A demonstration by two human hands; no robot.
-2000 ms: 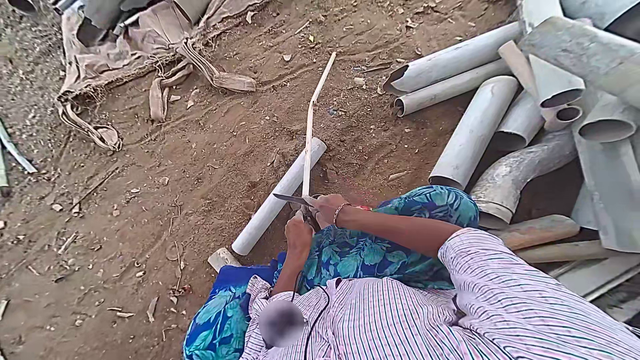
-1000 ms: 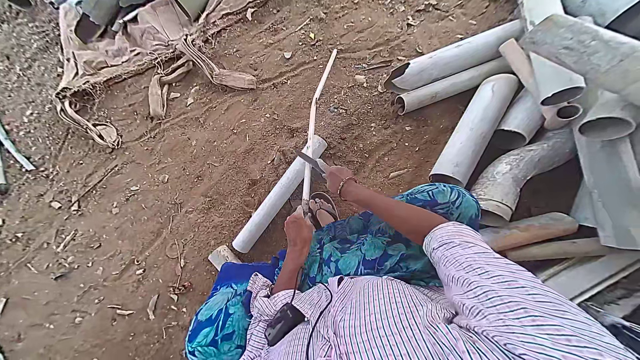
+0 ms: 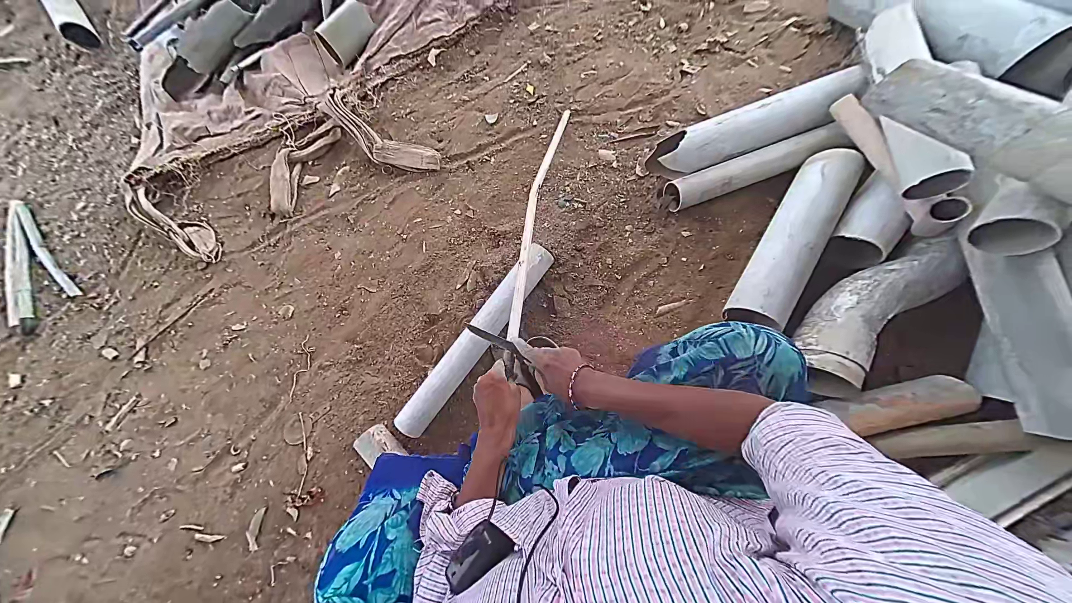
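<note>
My left hand (image 3: 497, 400) is closed around the near end of a long, thin, pale strip (image 3: 526, 243), which is bent partway along and reaches out over the soil. My right hand (image 3: 554, 368) grips a knife, its dark blade (image 3: 492, 337) pointing left across the strip close to my left hand. Beneath the strip, a pale grey pipe (image 3: 473, 343) lies diagonally on the ground. The knife's handle is hidden by my fingers.
Grey pipes (image 3: 796, 234) and a curved pipe piece (image 3: 879, 293) are heaped at the right. A brown sack cloth (image 3: 276, 75) with straps and pipe scraps lies at the upper left. Thin strips (image 3: 18, 268) rest at the far left, and a short pipe piece (image 3: 378, 444) sits by my clothing.
My right hand with the knife has moved down toward my body, close to my left hand; one second ago the blade was farther up the strip. My left hand stays low on the strip.
</note>
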